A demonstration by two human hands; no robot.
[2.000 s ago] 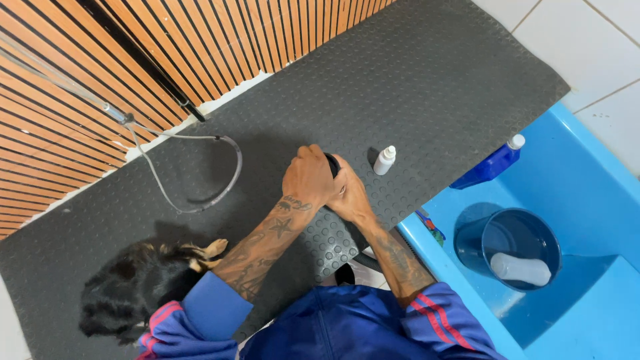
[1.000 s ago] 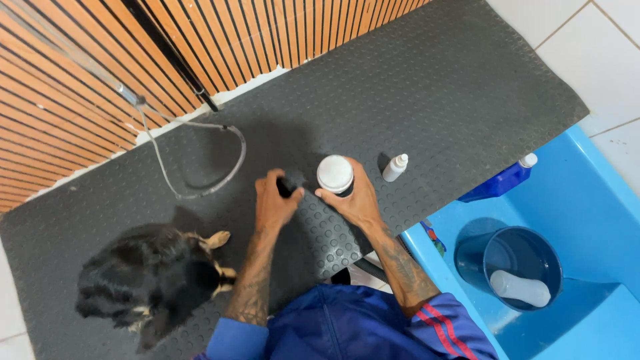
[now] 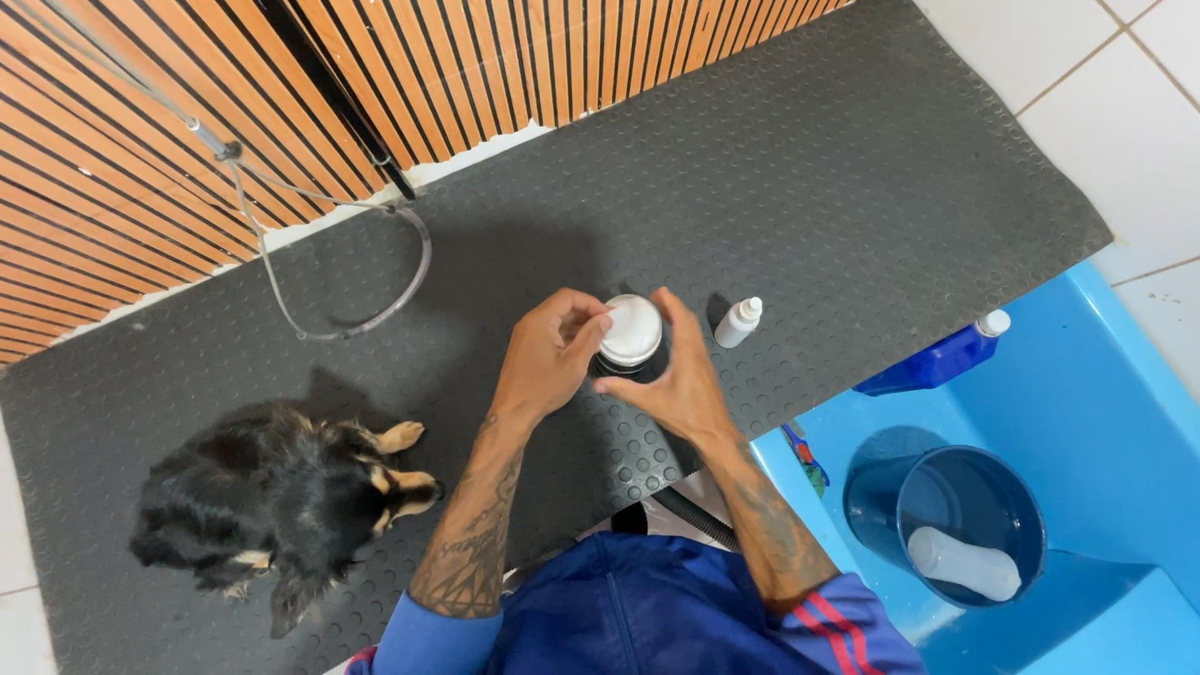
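A round jar (image 3: 630, 332) with a white top surface and dark sides stands on the black rubber mat (image 3: 806, 178). My left hand (image 3: 551, 352) pinches at the jar's white top from the left, thumb and forefinger together; whether it holds a piece of the white material cannot be made out. My right hand (image 3: 677, 375) curves around the jar's right side, fingers apart, and whether it touches is unclear. A small white bottle (image 3: 738, 323) stands upright just right of that hand. At the left, a black and tan dog (image 3: 272, 497) lies on the mat.
A clear hose loop (image 3: 422, 253) hangs onto the mat by the slatted wall (image 3: 525, 56). Beyond the mat's right edge is a blue tub (image 3: 1106, 394) with a blue jug (image 3: 937, 361) and a dark blue bucket (image 3: 867, 497) holding a whitish bottle (image 3: 964, 564).
The dark object in my left hand one second ago no longer shows there. That hand has moved right to the jar's top. My right hand has loosened from around the jar.
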